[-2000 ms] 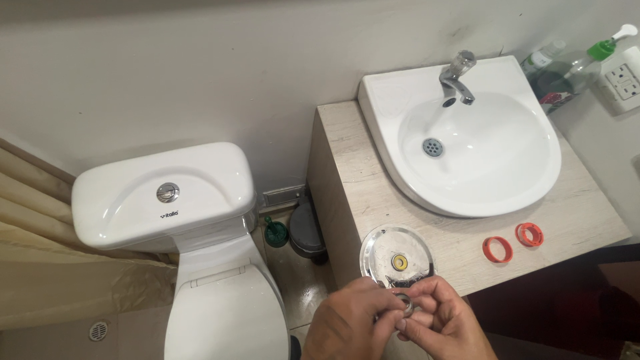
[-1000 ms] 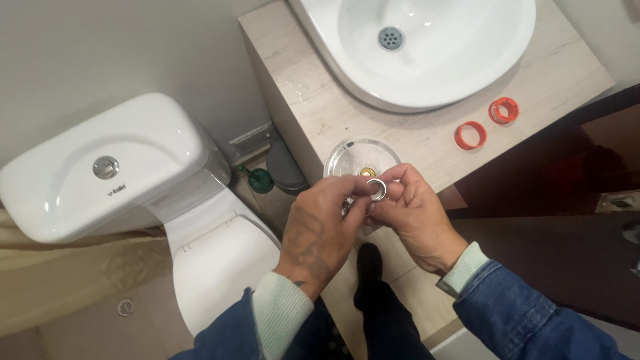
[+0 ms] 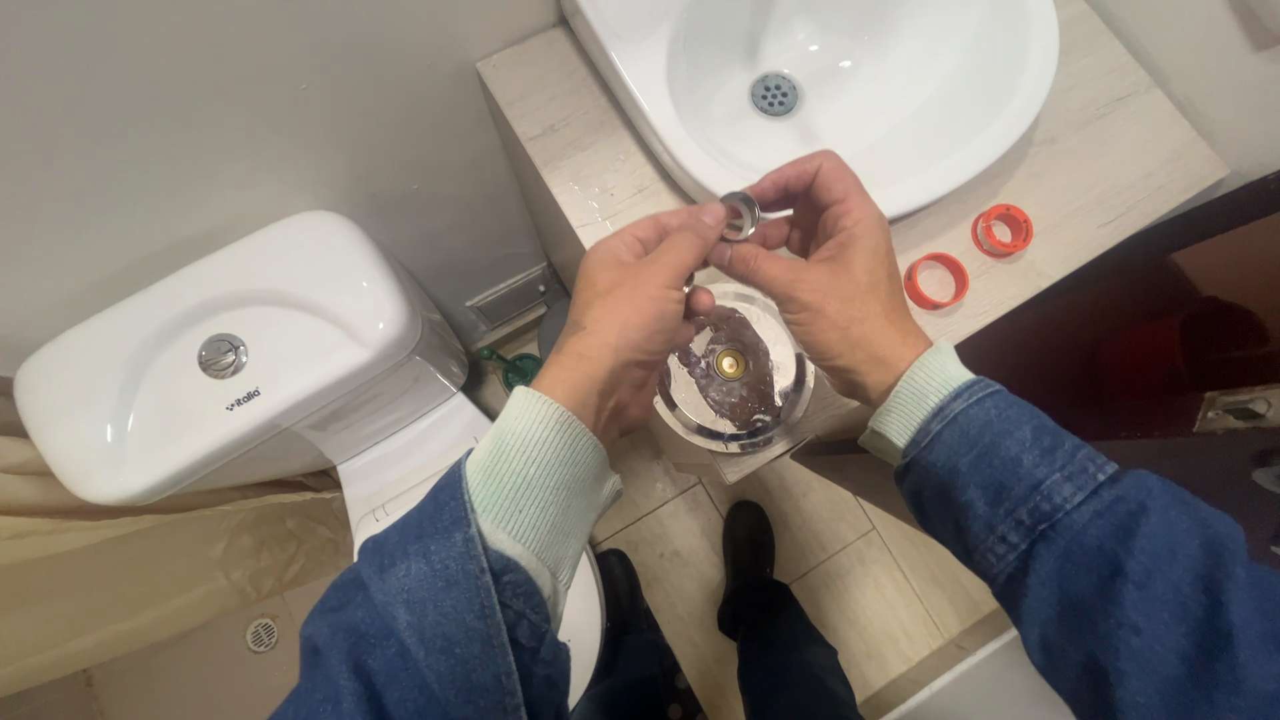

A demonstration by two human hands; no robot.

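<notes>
A small metal ring (image 3: 740,216) is pinched between the fingertips of my left hand (image 3: 645,290) and my right hand (image 3: 835,265), above the front of the vanity top. Another small shiny metal piece shows partly under the curled fingers of my left hand; its shape is mostly hidden. Below both hands a round chromed metal disc (image 3: 783,400), with a brass-coloured fitting (image 3: 730,364) at its centre, lies at the corner of the vanity. Two orange-red plastic rings, one nearer (image 3: 937,281) and one farther (image 3: 1002,231), rest on the vanity top to the right of my right hand.
The white washbasin (image 3: 690,140) with its drain strainer (image 3: 775,94) stands on the wood-look vanity top (image 3: 545,110). At the left is a white toilet (image 3: 320,250) beside a beige curtain (image 3: 230,540). A green object (image 3: 520,370) lies on the floor behind it. A dark reddish surface is at the right.
Both hands have risen from over the metal disc toward the basin's edge, with the small ring still between them. More of the disc shows. The view has tilted down since the earliest frame.
</notes>
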